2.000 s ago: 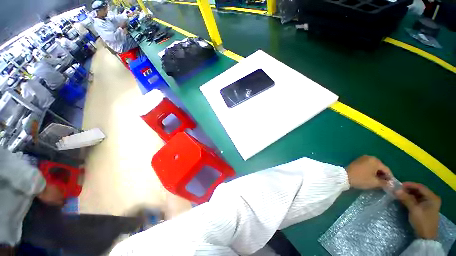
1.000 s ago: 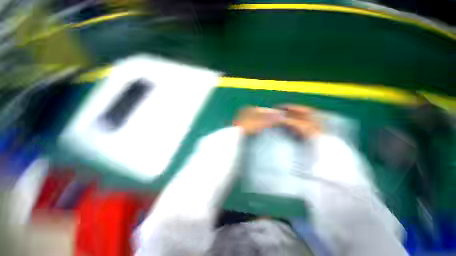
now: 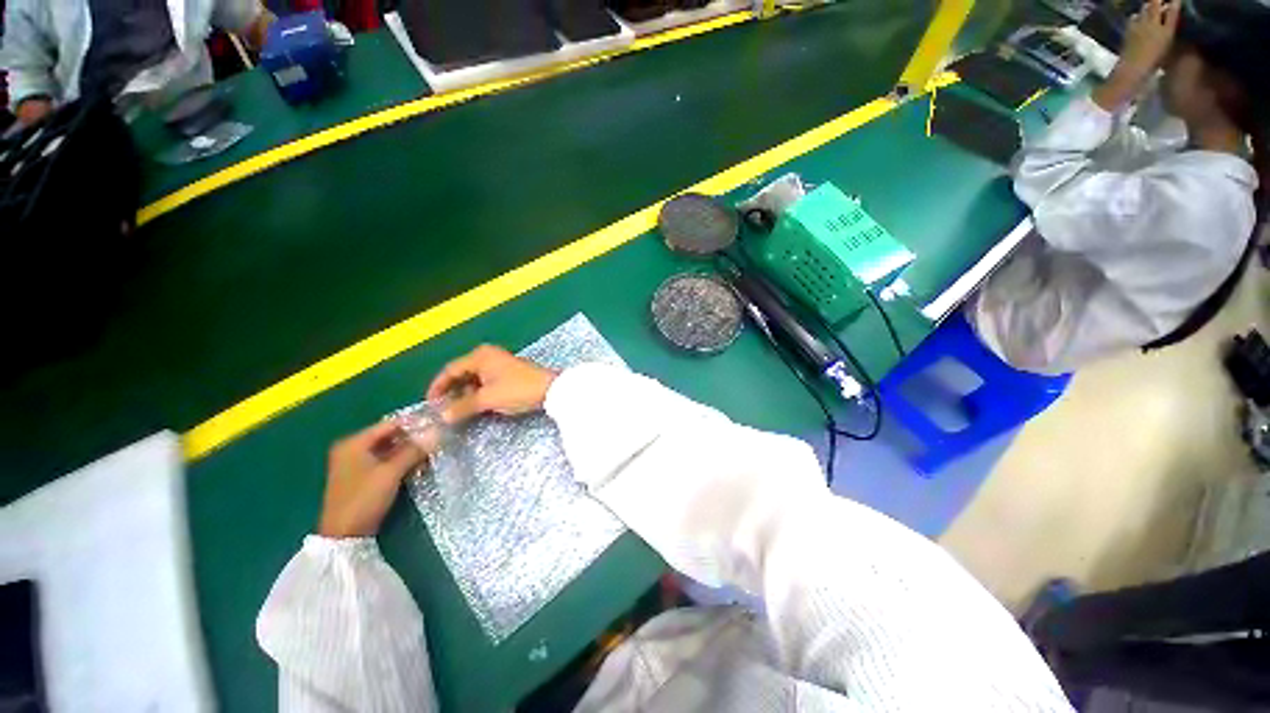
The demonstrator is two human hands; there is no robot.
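Observation:
A silvery, dimpled bubble wrap bag point(image 3: 515, 508) lies flat on the green mat in front of me. My left hand point(image 3: 369, 474) and my right hand point(image 3: 488, 385) are bare and meet at its upper left corner. The fingertips of both hands pinch a thin, clear, crinkled bag edge point(image 3: 421, 422). The fingers partly hide the pinched film.
Right of the bag are two round dishes point(image 3: 698, 311), a black-handled tool point(image 3: 787, 320) with a cable and a green box point(image 3: 836, 248). A white board point(image 3: 112, 564) with a dark phone-like unit point(image 3: 20, 645) is at left. A person point(image 3: 1135, 195) sits at right beside a blue stool point(image 3: 950, 397).
The view has swung right, so the white board now sits at the left edge and the green box and dishes have come into view. Both hands still pinch the film edge.

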